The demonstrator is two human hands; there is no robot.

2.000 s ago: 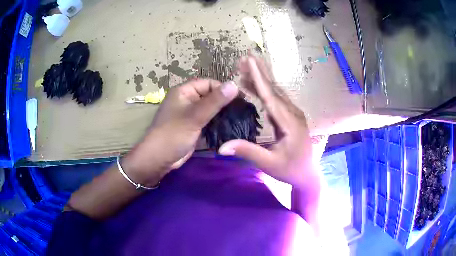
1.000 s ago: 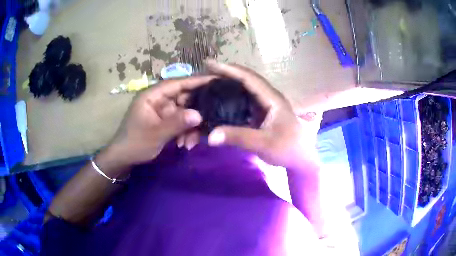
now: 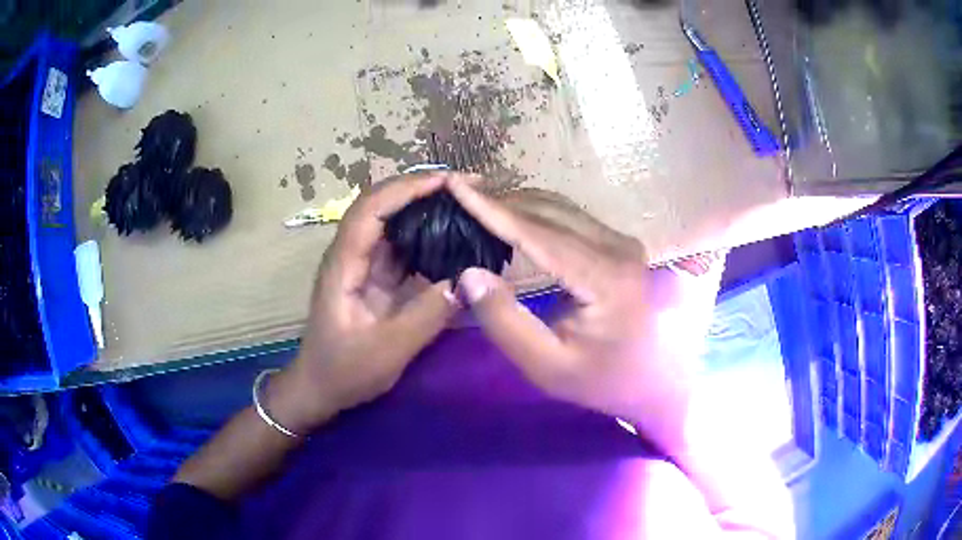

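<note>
A fist-sized black ball with overlapping pointed ridges [image 3: 445, 238] is held between both hands above the table's front edge. My left hand [image 3: 369, 290] cups its left side, with the thumb at its lower edge. My right hand [image 3: 575, 301] cups its right side, with the fingers over the top and the thumb below. The fingertips of both hands meet at the top of the ball. The ball's sides and underside are hidden by the hands.
Three black balls [image 3: 169, 179] sit at the left by a blue crate [image 3: 53, 200]. White bottles [image 3: 118, 82] stand upper left. A yellow-handled tool [image 3: 325, 211], stained cardboard [image 3: 454, 116], yellow piece [image 3: 534, 49] and blue knife [image 3: 733, 93] lie beyond the hands. Blue crates [image 3: 860, 327] are at right.
The hands came together around the ball, which shows its ridged face now. Two seconds ago the right hand was spread apart from it. The camera view has shifted slightly.
</note>
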